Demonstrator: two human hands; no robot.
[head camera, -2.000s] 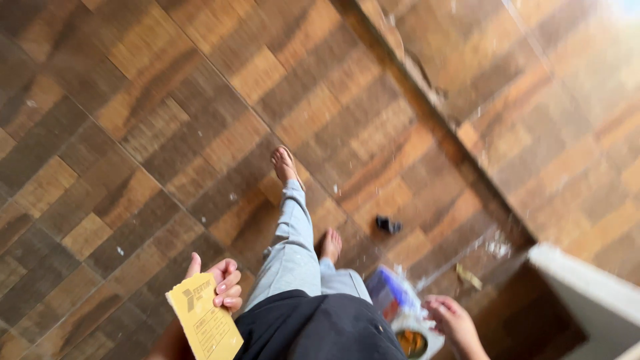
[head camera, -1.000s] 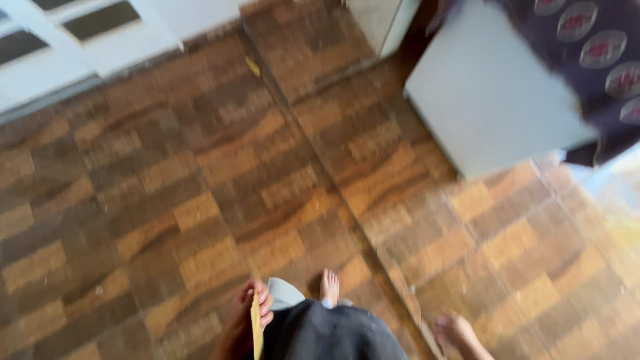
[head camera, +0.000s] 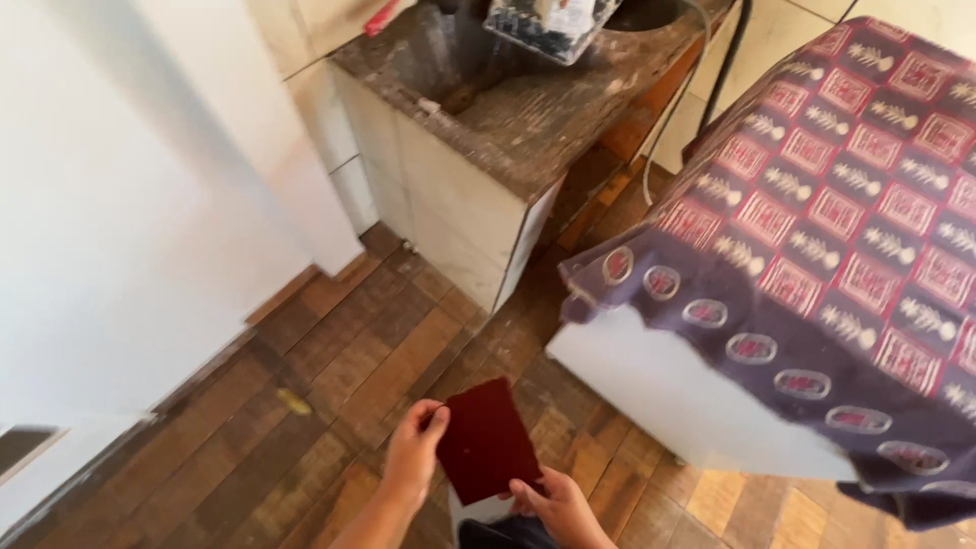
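A dark red rectangular sheet (head camera: 488, 442), which looks like sandpaper, is held out in front of the body at the lower middle. My left hand (head camera: 419, 442) pinches its upper left edge between thumb and fingers. Its lower right corner is gripped by my right hand (head camera: 553, 499), with the thumb on top. The red face points up; the underside is hidden. Below the sheet a bit of grey trouser leg and dark clothing shows.
Ahead stands a worn stone sink counter (head camera: 518, 130) holding a stained container (head camera: 553, 27). To the right, a patterned cloth (head camera: 831, 221) covers a white box-like unit (head camera: 686, 396). A white wall (head camera: 152, 229) rises at left. A small yellow scrap (head camera: 293, 402) lies on the tiled floor (head camera: 358, 366).
The sheet, earlier in my left hand with its yellow printed side showing, now shows its red side. My right hand has come over and grips it too. The view has swung up to the sink.
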